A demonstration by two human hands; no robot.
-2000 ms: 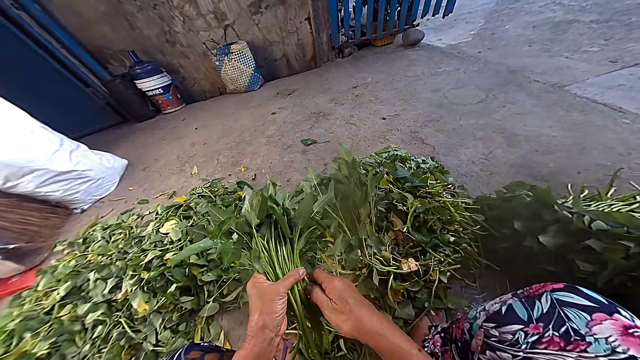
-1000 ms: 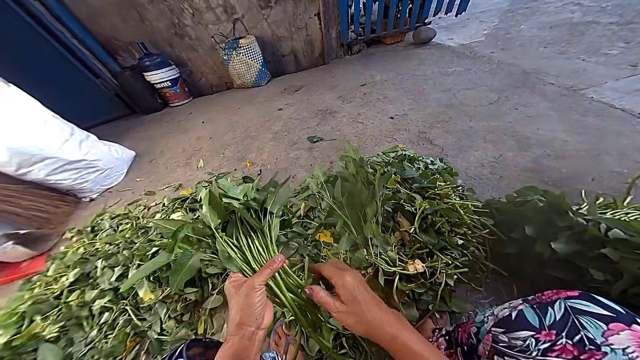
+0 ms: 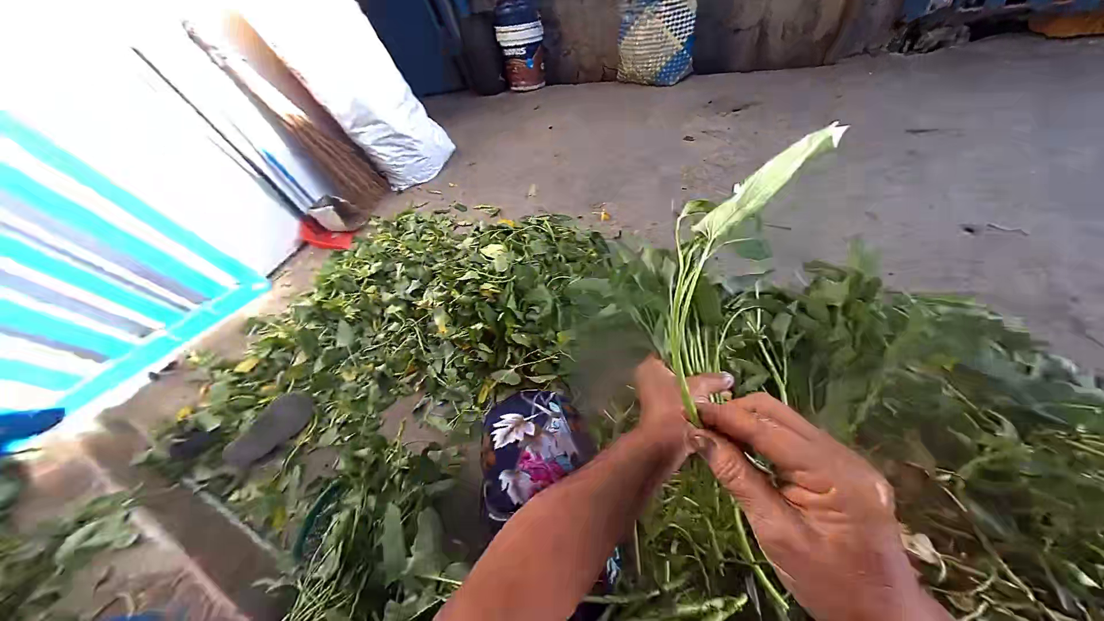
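A bunch of leafy green stems stands upright in my left hand, whose fingers are wrapped around its lower part. My right hand pinches a stem of the bunch between thumb and forefinger, close beside the left hand. One long pale folded leaf sticks up above the rest. Behind and left of my hands spreads a heap of loose leaves and stems. More greens, partly blurred, lie to the right and beneath my hands.
A dark sandal lies among the leaves at left, near a turquoise-striped gate. A broom, a red dustpan and a white sack are beyond the heap. A woven bag and a paint bucket stand by the wall.
The view has swung to the left. The bunch, slanting left a second ago, now stands more upright, and my right hand has closed on a stem beside my left hand.
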